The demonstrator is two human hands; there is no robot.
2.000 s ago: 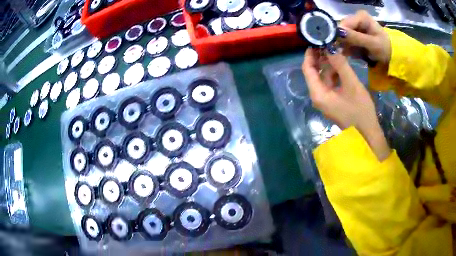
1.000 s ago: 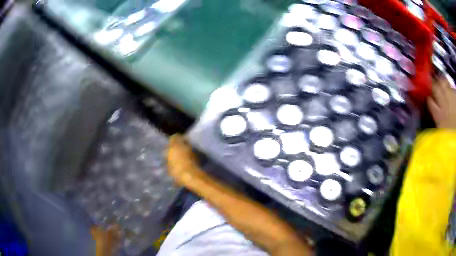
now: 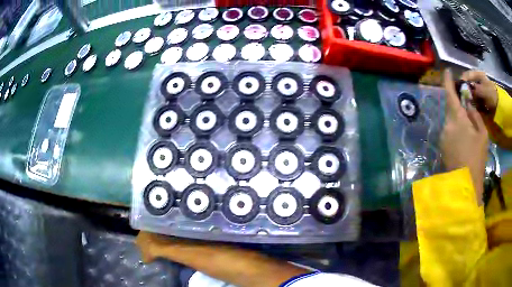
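Note:
A blister tray point(image 3: 342, 228) lies on the bench in front of me, its near edge overhanging. Its rows of pockets hold black-rimmed discs point(image 3: 243, 161) with pale centres and dark middle dots. A bare forearm with a white, blue-edged cuff crosses below the tray from the right. It looks like my right arm; my right hand point(image 3: 150, 248) is blurred at the tray's near left corner, its fingers partly hidden, so its grip is unclear. My left hand is not in view.
Loose discs point(image 3: 196, 51) lie in rows behind the tray, some pink-faced. A red parts bin point(image 3: 379, 56) stands back right. A small clear box point(image 3: 53, 134) lies left. At right, a yellow-sleeved coworker's hands point(image 3: 463, 129) hold a small part over a second tray point(image 3: 412, 148).
My view swung left, then back towards the tray. My hand and forearm, absent two seconds ago, show at the tray's near left corner. A disc now sits in the coworker's tray.

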